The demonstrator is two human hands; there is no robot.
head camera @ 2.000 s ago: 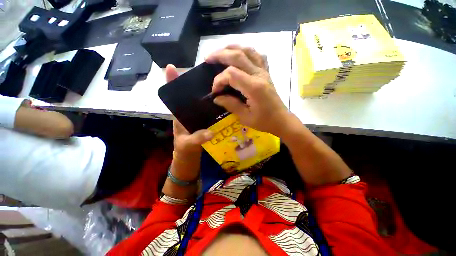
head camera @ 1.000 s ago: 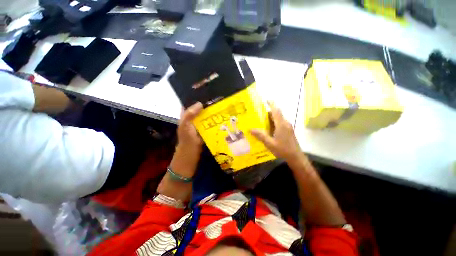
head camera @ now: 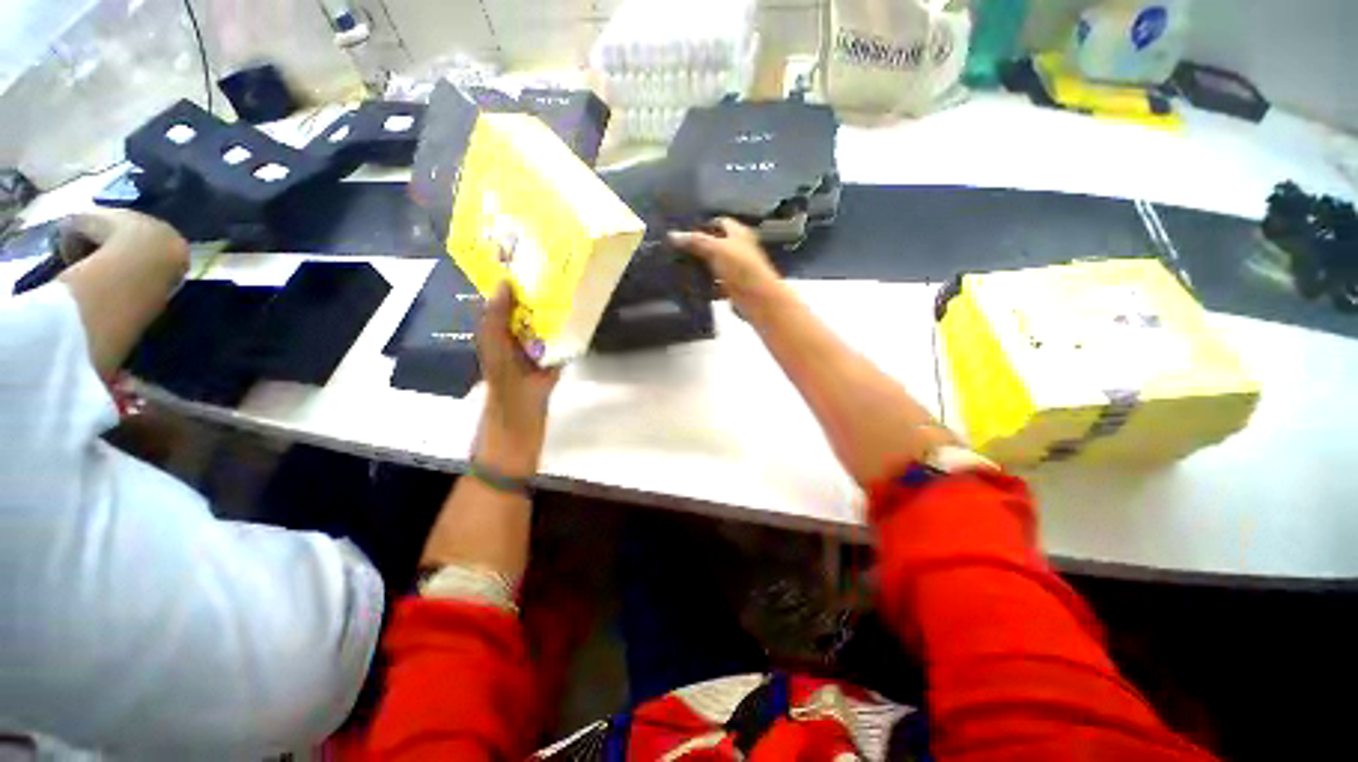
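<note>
My left hand [head camera: 514,350] holds up a yellow sleeved box [head camera: 544,231] by its lower end, tilted, above the table. Its pale narrow side faces right and no black shows from it. My right hand [head camera: 725,261] is at a black box [head camera: 652,298] just right of the sleeved box, fingers on its upper right part. The black box is blurred and partly hidden by the sleeved box. The stack of flat yellow sleeves [head camera: 1102,357] stands on the table to the right.
Black box blanks [head camera: 757,157] are stacked behind my right hand. Flat black pieces [head camera: 432,335] lie left. Open black boxes with white pieces [head camera: 224,157] stand back left. White trays [head camera: 678,60] are at the back, a black cable bundle [head camera: 1318,246] far right. A co-worker's arm [head camera: 127,276] is at left.
The sleeved box has moved from near my lap up and left over the table, in my left hand. My right hand has left it and reached forward to a black box. The view has tilted up.
</note>
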